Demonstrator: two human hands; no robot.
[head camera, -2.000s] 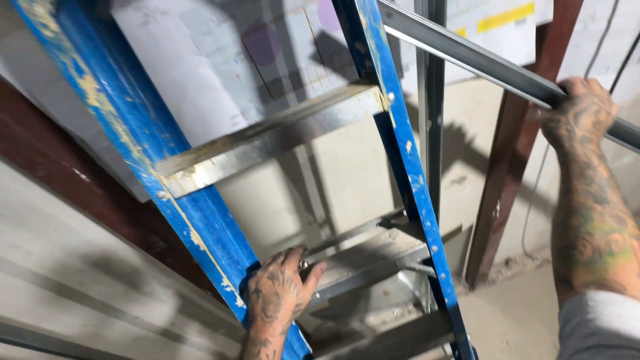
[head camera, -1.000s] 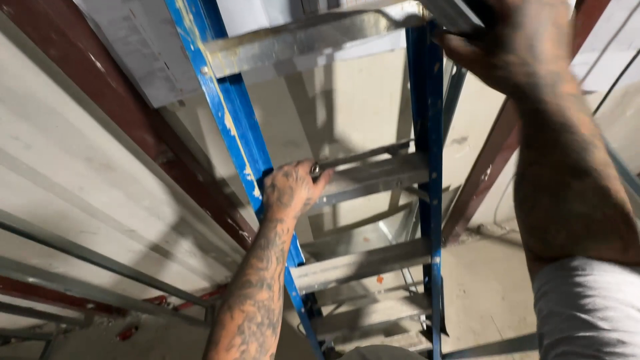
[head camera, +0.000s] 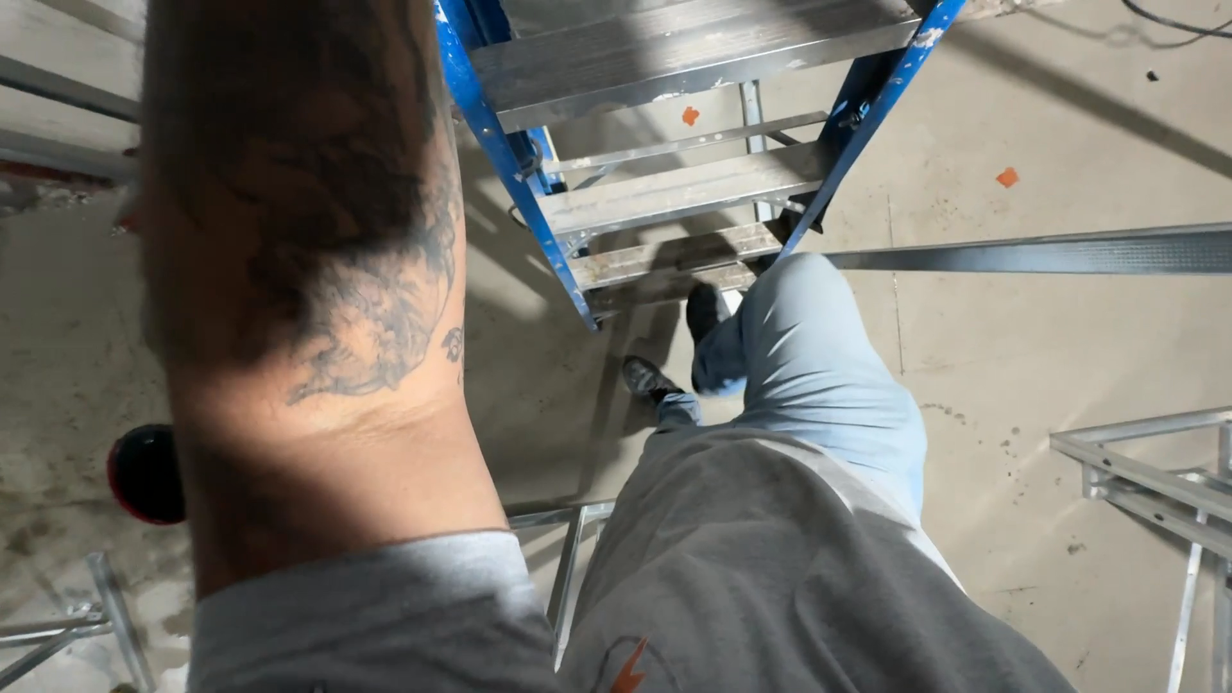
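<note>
A blue stepladder with metal treads (head camera: 683, 192) stands below and ahead of me, its rails flecked with pale paint. My left forearm, tattooed, rises along the left of the view and runs out past the top edge, so my left hand is hidden. Neither my right hand nor my right arm shows. One of my shoes is at the lowest treads, the other lower and further left; whether either bears on a tread I cannot tell. A metal stud (head camera: 1039, 254) stretches from beside my knee to the right edge.
Metal framing (head camera: 1136, 462) lies at the right, with more metal pieces (head camera: 120, 616) at the lower left. A dark round object with a red rim (head camera: 146, 474) is partly behind my arm. A black cable (head camera: 1169, 21) crosses the upper right corner of the concrete floor.
The view has swung down toward the floor and my legs. Both hands, seen earlier at the ladder and a metal stud, have left the view; my left forearm now reaches up past its top.
</note>
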